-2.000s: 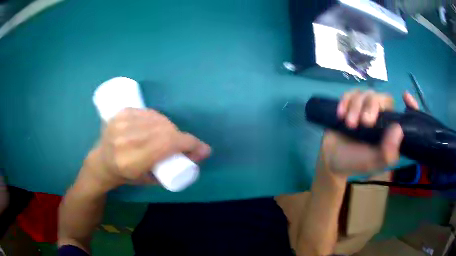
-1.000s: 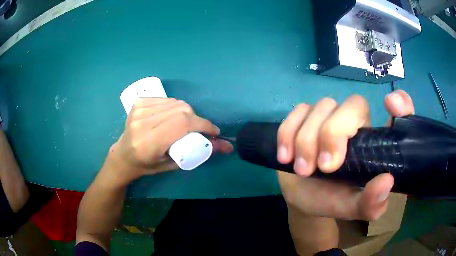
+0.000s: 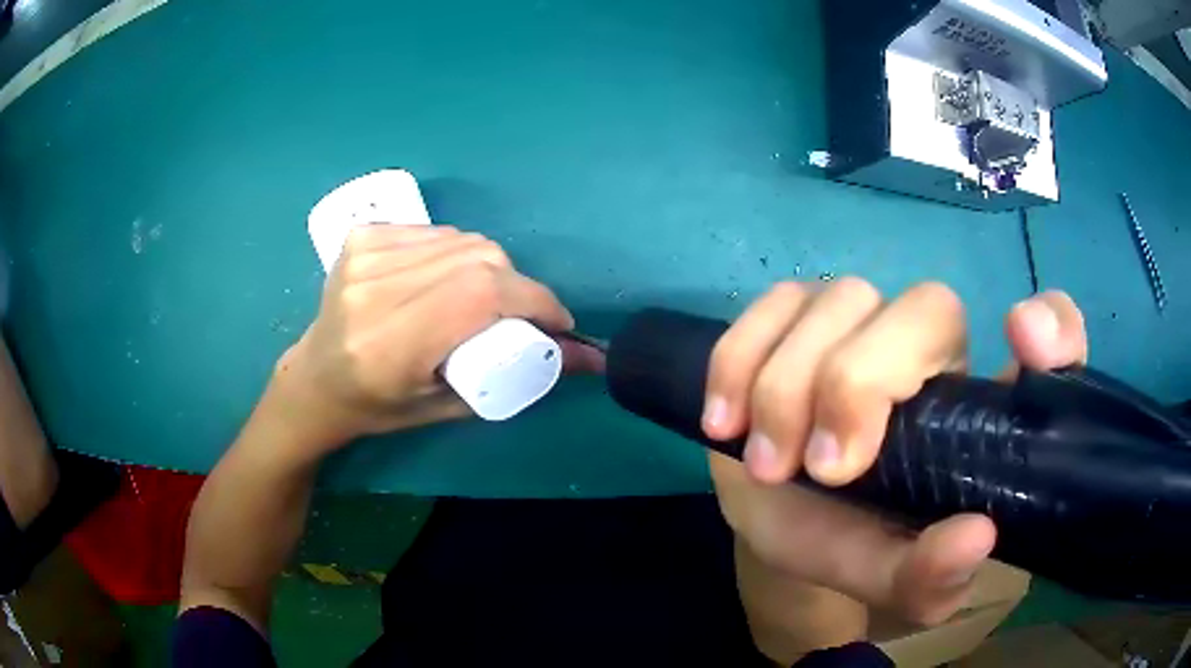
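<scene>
My left hand [image 3: 412, 320] is shut around the handle of a white plastic handheld fan [image 3: 370, 206]. The fan's far part sticks out beyond my knuckles, and its oval handle end [image 3: 506, 371], with small screw holes, faces up toward me. My right hand [image 3: 836, 405] grips a thick black ribbed electric screwdriver [image 3: 967, 444], its nose pointing left. The thin driver bit [image 3: 581, 339] reaches to my left hand's fingertips beside the handle end. The fingers hide part of the bit's tip.
A grey-white and dark metal screw feeder [image 3: 973, 98] stands at the upper right of the green mat [image 3: 588, 131]. A thin dark pointed tool [image 3: 1142, 251] lies right of it. Tiny specks are scattered mid-mat. Another person's arm [image 3: 24, 431] shows at the left edge. Cardboard and red items lie below.
The screwdriver came left from near the feeder until its bit met my left fingertips. The handle end turned to face up. Over the last second, the screwdriver's rear dropped slightly.
</scene>
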